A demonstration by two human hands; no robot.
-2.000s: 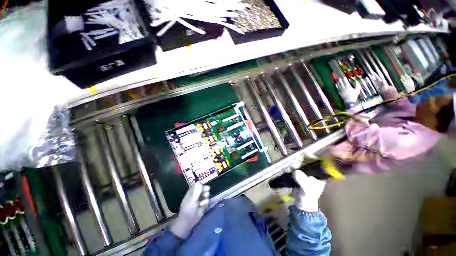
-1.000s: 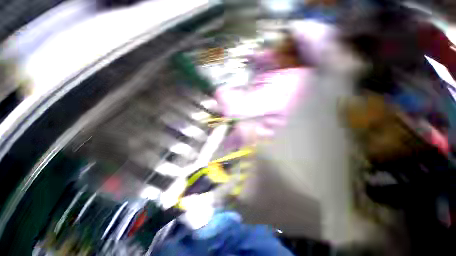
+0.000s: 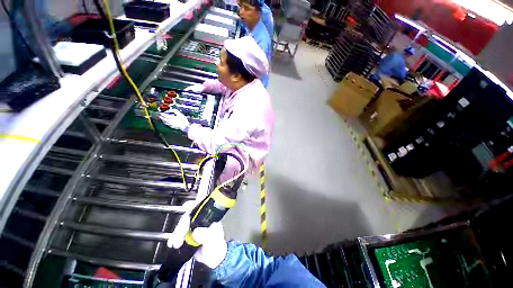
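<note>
My right hand (image 3: pixel 211 245), in a white glove, is at the bottom centre and closed around a powered screwdriver (image 3: pixel 209 215). The tool is black with yellow bands and lies slanted over the conveyor's near rail. Its lower end is dark and hard to make out. White glove-like patches also show on the tool's far side; I take them as fingers of the same hand. My left hand is not in view. Part of a unit on a carrier (image 3: pixel 84 278) is cut off at the bottom left edge.
A roller conveyor (image 3: pixel 121 203) runs beside a white shelf (image 3: pixel 29 132). A person in pink (image 3: pixel 239 121) works on a unit (image 3: pixel 179 104) ahead. A yellow cable (image 3: pixel 132 84) hangs across. A green board in a metal frame (image 3: pixel 430 264) is at lower right. Cardboard boxes (image 3: pixel 353 94) stand beyond the aisle.
The view has swung right, away from the unit that was in front of me. My left hand has left the picture. My right hand still holds the screwdriver, now seen larger.
</note>
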